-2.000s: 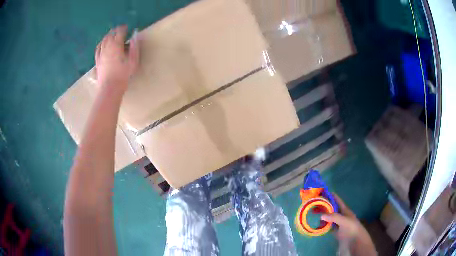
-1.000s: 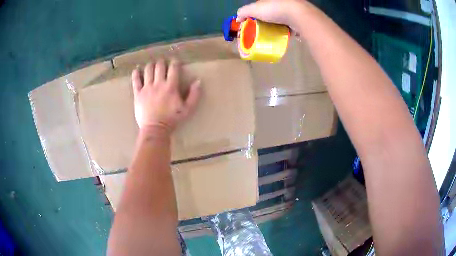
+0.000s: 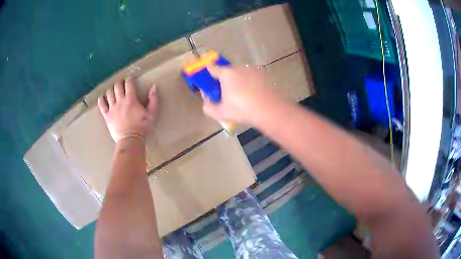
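Note:
A closed brown carton (image 3: pixel 194 177) with a dark centre seam lies in front of me, on or against other cartons. My left hand (image 3: pixel 127 109) lies flat on its far left part with the fingers spread, holding nothing. My right hand (image 3: pixel 235 93) is closed around a blue tape gun (image 3: pixel 204 83) with an orange end, over the carton's right part. The tape gun is blurred, and my hand hides part of it. I cannot tell whether it touches the carton.
Other closed cartons stand at the left (image 3: pixel 65 177) and at the upper right (image 3: pixel 273 38). A slatted wooden pallet (image 3: pixel 275 167) shows below them. My legs are at the bottom. A blue container (image 3: pixel 380 101) and a white edge (image 3: pixel 417 91) are at the right.
My right hand has moved left and down with the tape gun, from beyond the cartons' far edge to over the front carton. My left hand remains flat on it. The camera view has turned.

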